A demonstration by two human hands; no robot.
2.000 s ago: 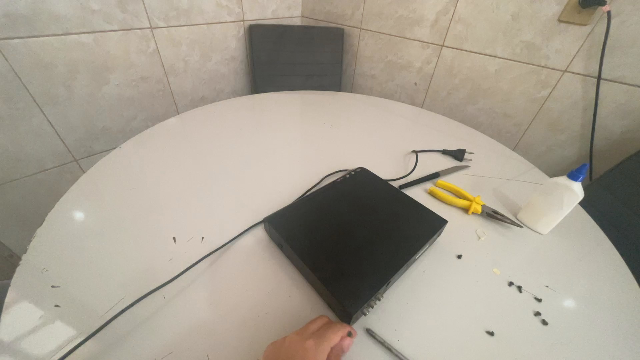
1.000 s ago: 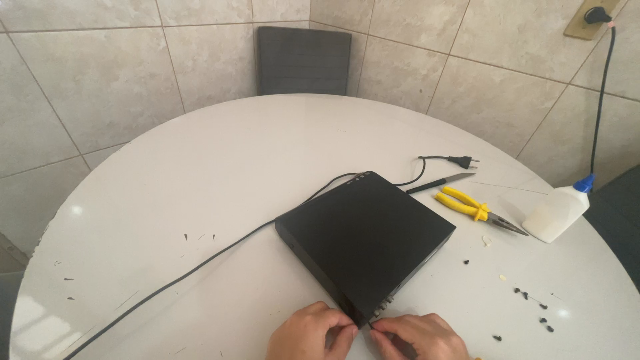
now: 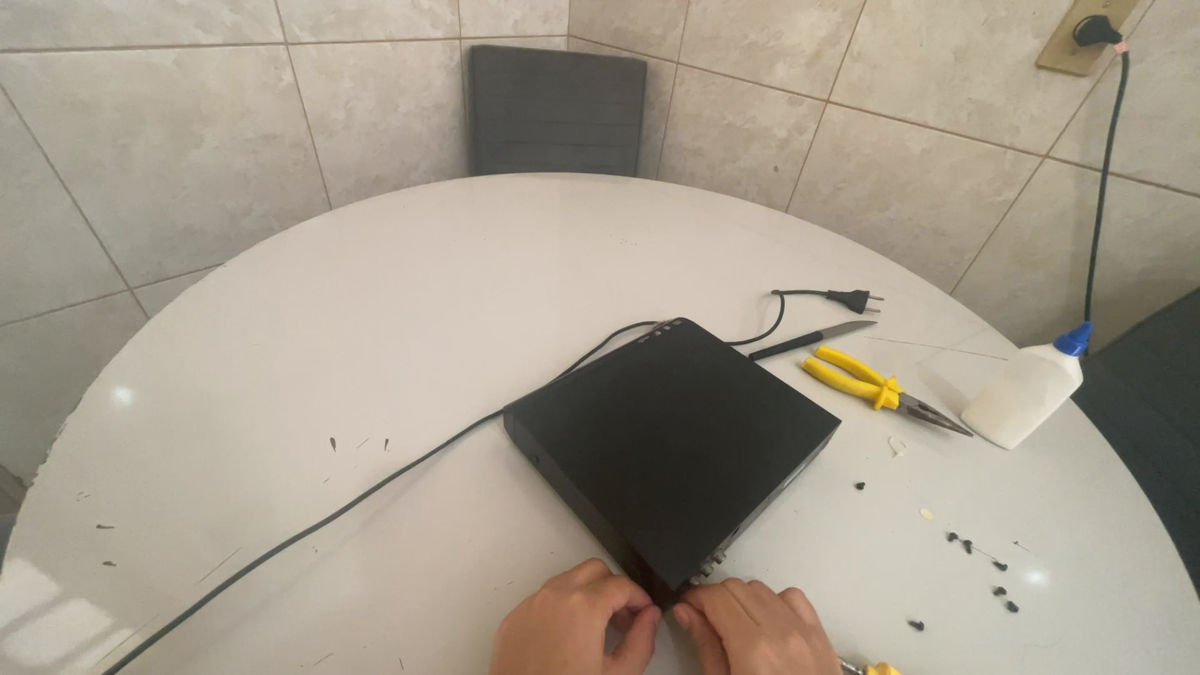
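A flat black electronic box (image 3: 675, 441), with metal jacks (image 3: 714, 562) along its near right side, lies on the white round table. My left hand (image 3: 581, 619) and my right hand (image 3: 755, 628) meet at its nearest corner, thumbs and fingertips pinched close together there. Whether a small part sits between the fingertips cannot be seen. Beside my right hand, at the bottom edge, shows the yellow end of a tool (image 3: 881, 668) with a bit of metal shaft; the rest is hidden.
Right of the box lie a black-handled knife (image 3: 811, 340), yellow-handled long-nose pliers (image 3: 881, 389), a white glue bottle (image 3: 1027, 389) with a blue cap and several small black screws (image 3: 999, 592). A black power cable (image 3: 309, 530) crosses the table at left; its two-pin plug (image 3: 851, 300) lies behind the knife.
Two seconds ago only my left hand showed at the corner, with a dark rod beside it. My right hand has since come to the same corner.
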